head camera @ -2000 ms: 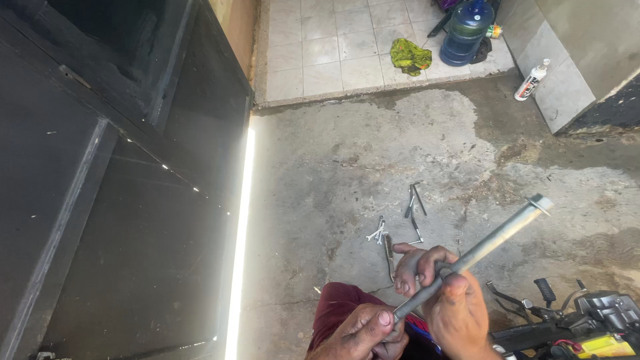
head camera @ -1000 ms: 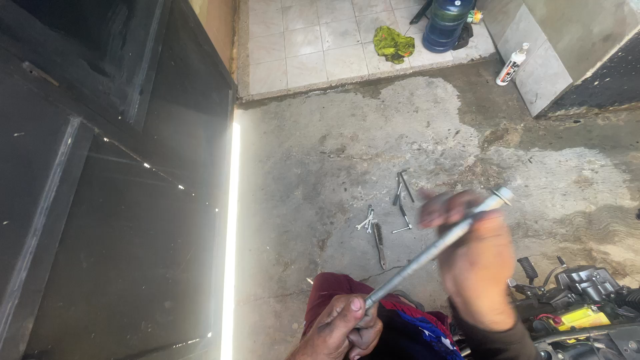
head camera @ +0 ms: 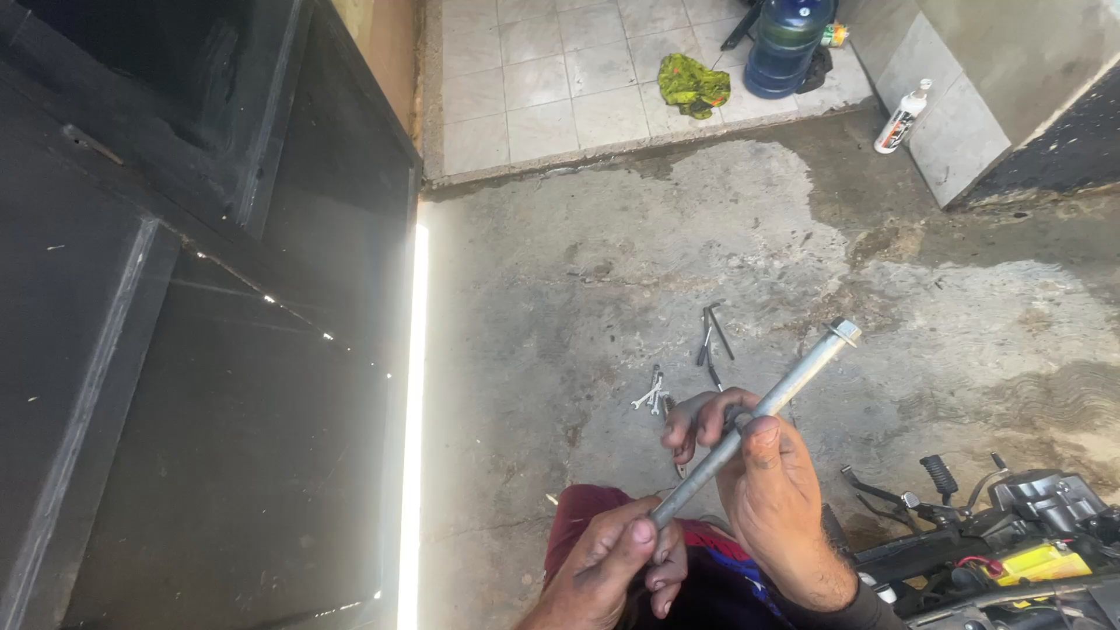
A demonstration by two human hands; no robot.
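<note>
A long metal axle bolt (head camera: 796, 382) with a hexagonal head and a collar or washer slants across my lap. My left hand (head camera: 617, 556) grips its lower end between thumb and fingers. Around the middle of the shaft, my right hand (head camera: 766, 472) holds it with thumb and fingers, the head pointing up and to the right. On the concrete beyond my hands lie several small wrenches (head camera: 653, 394) and dark hex keys or similar tools (head camera: 719, 332). Another tool beside the wrenches is partly hidden by my right hand.
A partly dismantled motorcycle (head camera: 1041, 516) stands at lower right. A dark metal door (head camera: 262, 437) fills the left. Beyond the concrete, a tiled step (head camera: 542, 114) holds a yellow-green cloth (head camera: 691, 85) and a blue water jug (head camera: 785, 48). A white bottle (head camera: 901, 118) stands by the wall.
My right hand was blurred near the bolt's head a second ago; now it is lower, around the middle of the shaft. My left hand stays on the lower end.
</note>
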